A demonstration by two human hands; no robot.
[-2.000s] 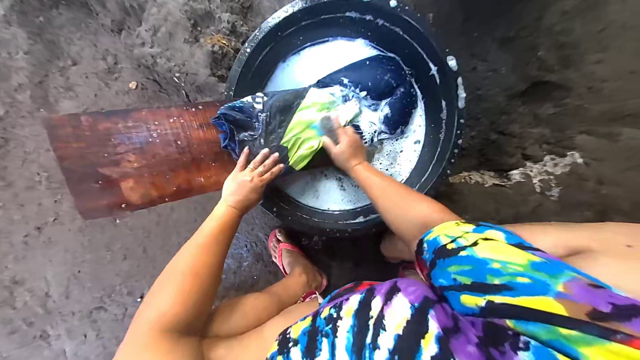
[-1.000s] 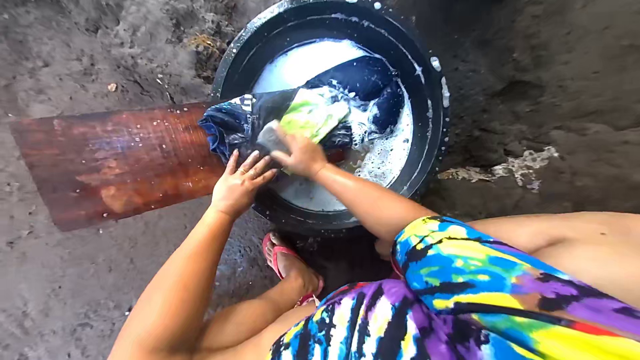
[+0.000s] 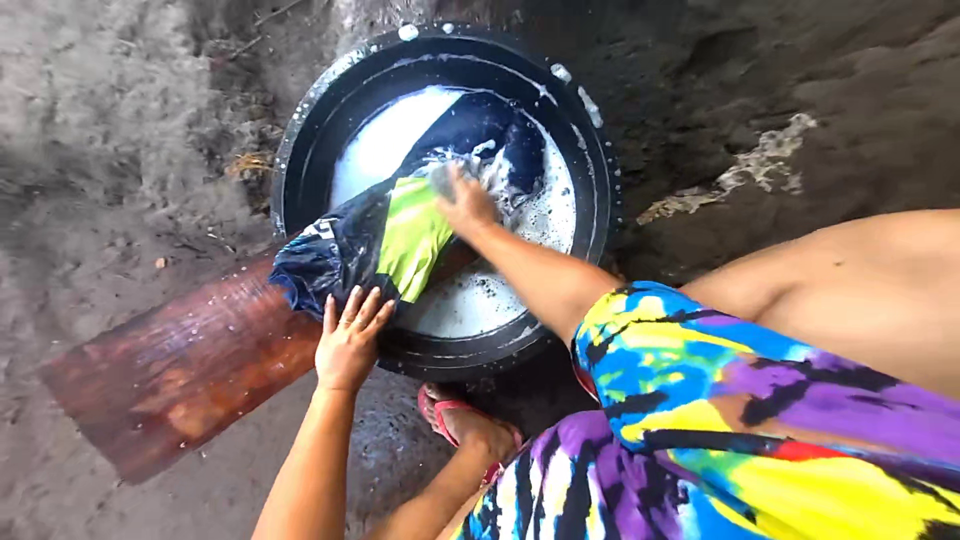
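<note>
A wet navy and lime-green garment (image 3: 416,232) lies across a wooden board (image 3: 195,367), its far part down in the suds of a round black basin (image 3: 296,161). My left hand (image 3: 351,337) rests on the garment's near edge at the basin rim, fingers slightly spread and not curled around the cloth. Over the lime panel's right edge, my right hand (image 3: 471,201) holds a small greyish object (image 3: 442,182), mostly hidden by the fingers; its kind cannot be told. The board slopes out of the basin to the lower left.
Dark, uneven ground (image 3: 150,150) surrounds the basin. Just below the rim is my foot in a red flip-flop (image 3: 454,412). My bent knee and tie-dyed clothing (image 3: 750,390) fill the lower right. Foam spots the rim, and a pale patch (image 3: 765,165) marks the ground at right.
From beside my left hand a second ago, my right hand has moved away along the garment toward the suds. More of the lime panel shows. The view has turned, so the board appears more slanted.
</note>
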